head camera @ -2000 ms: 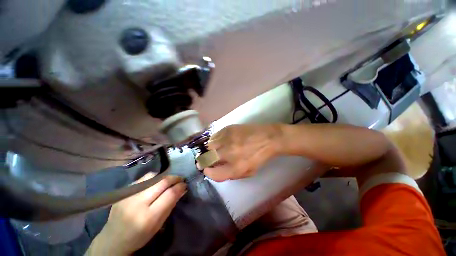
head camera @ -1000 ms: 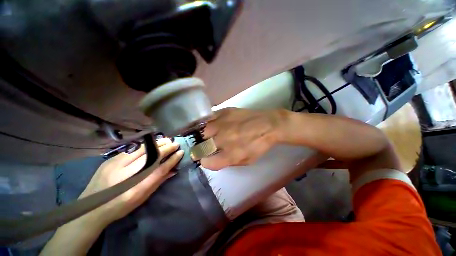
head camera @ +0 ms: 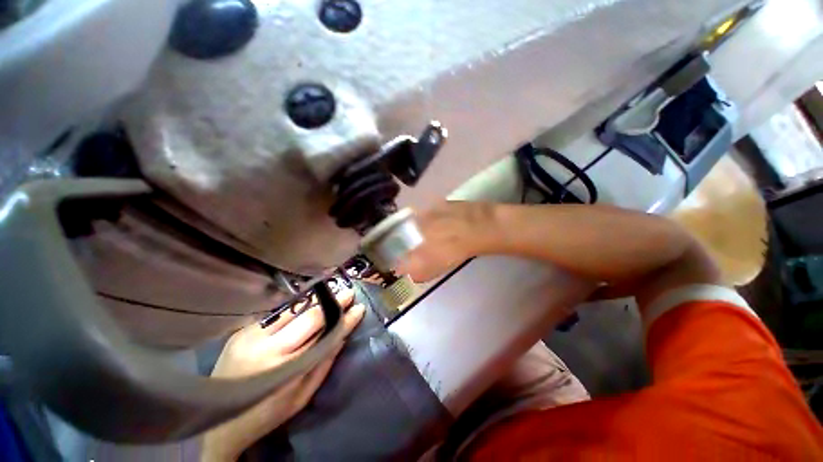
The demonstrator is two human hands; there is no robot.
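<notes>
The dark grey cloth runs from the needle area down over the table's front edge toward the lap. My left hand lies flat on the cloth at the left of the needle area, partly hidden behind the pale curved guard. My right hand is at the right of the presser foot, its fingertips partly hidden behind the pale round end of the machine head. The small tan-gold block sits just below my right fingers. Whether my right fingers hold anything is hidden.
The large machine head spans the top of the view. Black shears lie right of my right hand. A small grey open tray is at the table's right edge, with a round wooden stool beyond.
The view has shifted and shows more of the machine head and the curved guard. My right fingers have moved up off the tan-gold block. My left hand remains on the cloth.
</notes>
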